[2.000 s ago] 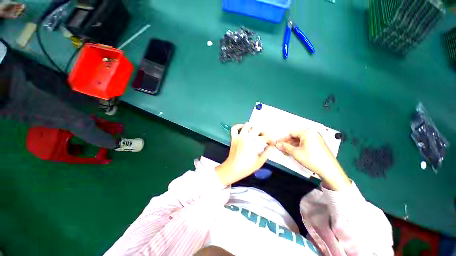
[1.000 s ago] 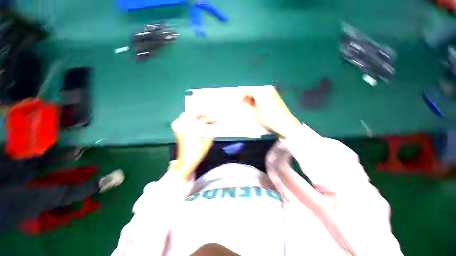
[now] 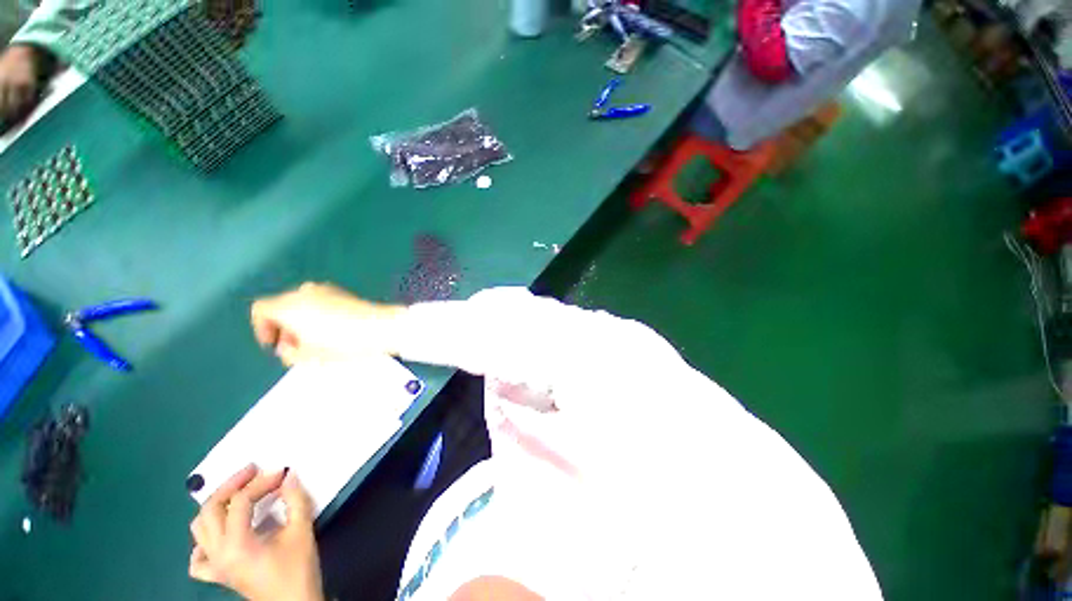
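The white work board [image 3: 308, 425] lies at the table edge, with dark round dots at two visible corners. My left hand [image 3: 255, 531] is over its near left part, with a tiny dark piece [image 3: 286, 471] between thumb and fingertip. My right hand [image 3: 315, 325] is at the board's far edge, fingers curled down; whether it holds anything is hidden. A grainy pile of tiny dark bits [image 3: 430, 269] lies beyond my right forearm. A dark pile of leaded components [image 3: 55, 461] lies left of the board.
Blue cutters [image 3: 106, 331] lie open near a blue bin [image 3: 18, 340] at left. A clear bag of dark parts [image 3: 447, 150], more cutters [image 3: 620, 106] and stacked green panels [image 3: 188, 88] lie farther back. A person [image 3: 811, 59] is by a red stool [image 3: 705, 182]; another person's hand shows upper left.
The view has swung to the right, so the table runs diagonally. My right hand has moved off the board's middle to its far edge. My left hand remains over the board.
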